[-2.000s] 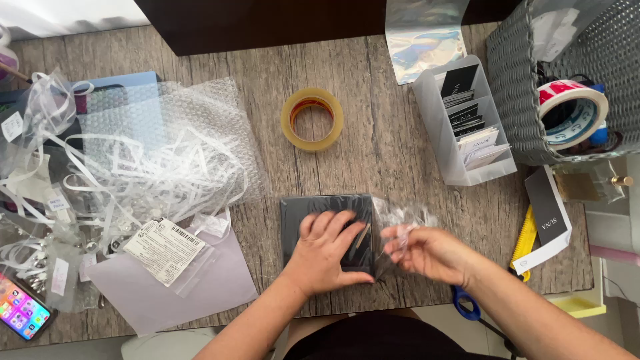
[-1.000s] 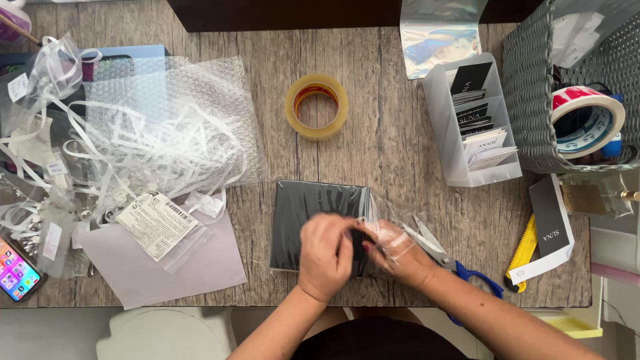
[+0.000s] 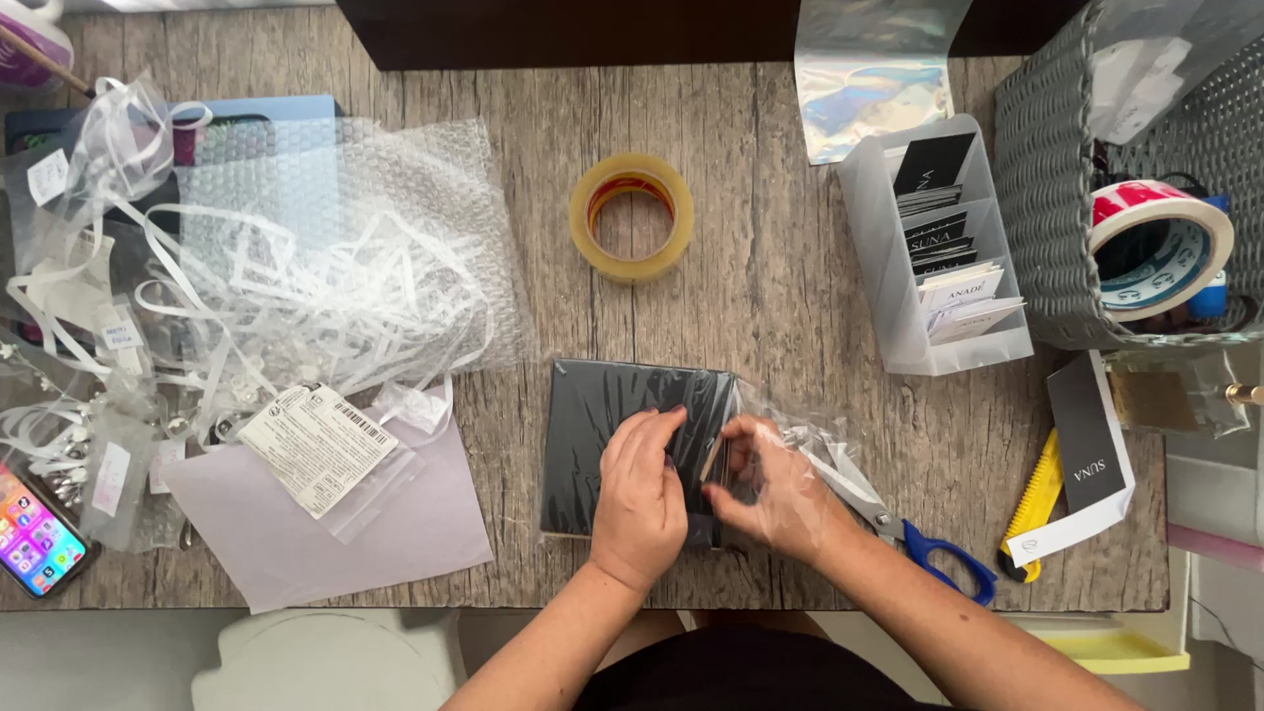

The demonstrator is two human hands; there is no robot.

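A flat black box (image 3: 592, 434) in clear plastic wrap lies near the table's front edge. My left hand (image 3: 642, 484) rests on top of it, fingers bent together over its right half. At the box's right side, my right hand (image 3: 770, 484) has thumb and fingers curled about the edge, with loose clear plastic (image 3: 790, 420) around them; whether the fingers pinch the plastic is unclear. Scissors with blue handles (image 3: 918, 543) lie just right of my right hand, their blades partly under the plastic. A roll of clear tape (image 3: 632, 217) lies flat behind the box.
Bubble wrap (image 3: 425, 168), white ribbons (image 3: 365, 286), a lilac sheet (image 3: 395, 533) and a phone (image 3: 38, 533) lie left. At right are a card organizer (image 3: 879, 286), a grey woven basket (image 3: 1047, 197) holding printed tape (image 3: 1210, 242), a yellow utility knife (image 3: 1037, 494) and a black card (image 3: 1086, 434).
My left hand, spread flat on the box two seconds ago, now has its fingers bent together. The hands met at the box's right edge one second ago and are now slightly apart.
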